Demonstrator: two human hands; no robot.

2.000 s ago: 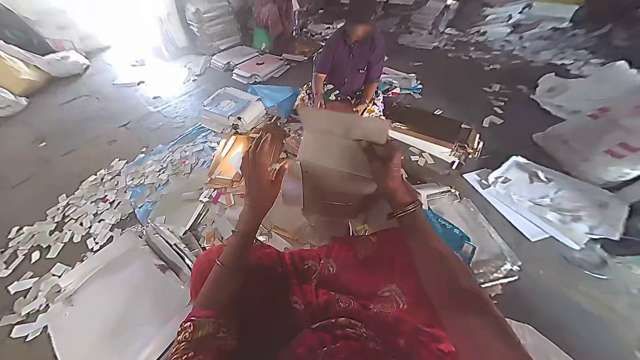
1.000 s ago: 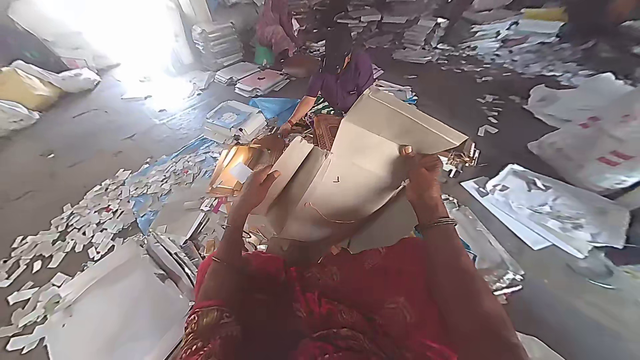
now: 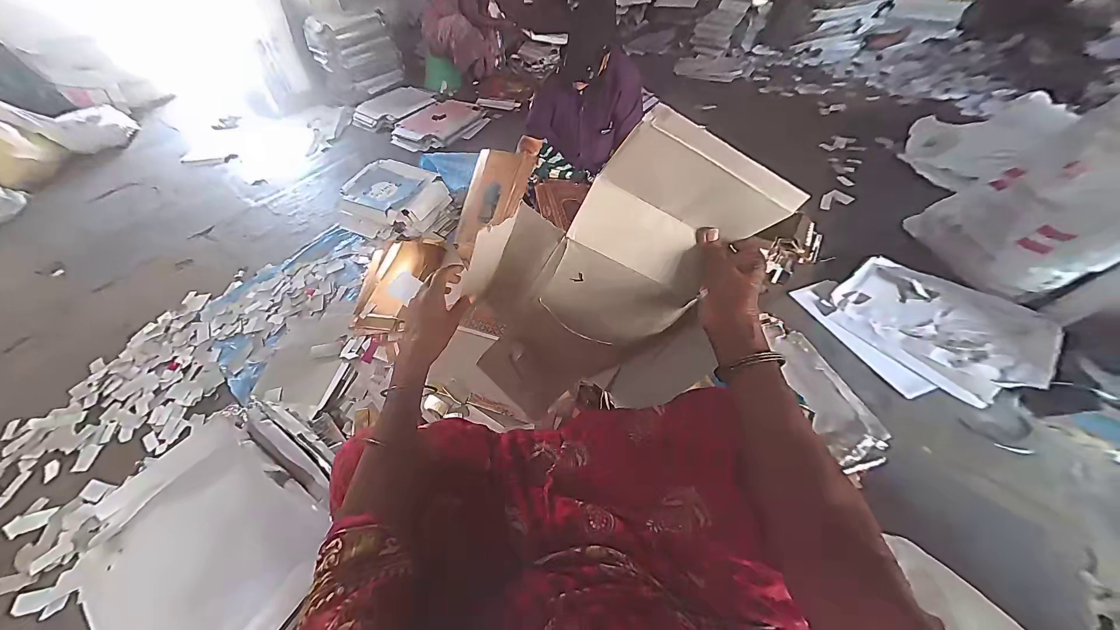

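Note:
A creased sheet of grey-brown cardboard (image 3: 630, 262), partly unfolded with raised flaps, spans the space between my hands above my lap. My right hand (image 3: 733, 280) grips its right edge, thumb on the inner face. At the left flap is my left hand (image 3: 435, 306), fingers bent at its edge; a small pale piece lies by the fingertips. Below the sheet, more flat card and paper pieces partly show. Beyond my left hand lies a stack of golden-brown card (image 3: 394, 284).
Many small paper scraps (image 3: 166, 359) cover the floor at left, near a large white sheet (image 3: 210, 534). White sacks (image 3: 1024, 201) and flat sheets (image 3: 954, 328) lie at right. A person in purple (image 3: 586, 114) sits ahead; paper stacks (image 3: 354, 52) stand farther back.
The cardboard, folded smaller two seconds ago, has been opened out between my hands. The person ahead now has a brown card piece raised, which was not upright earlier.

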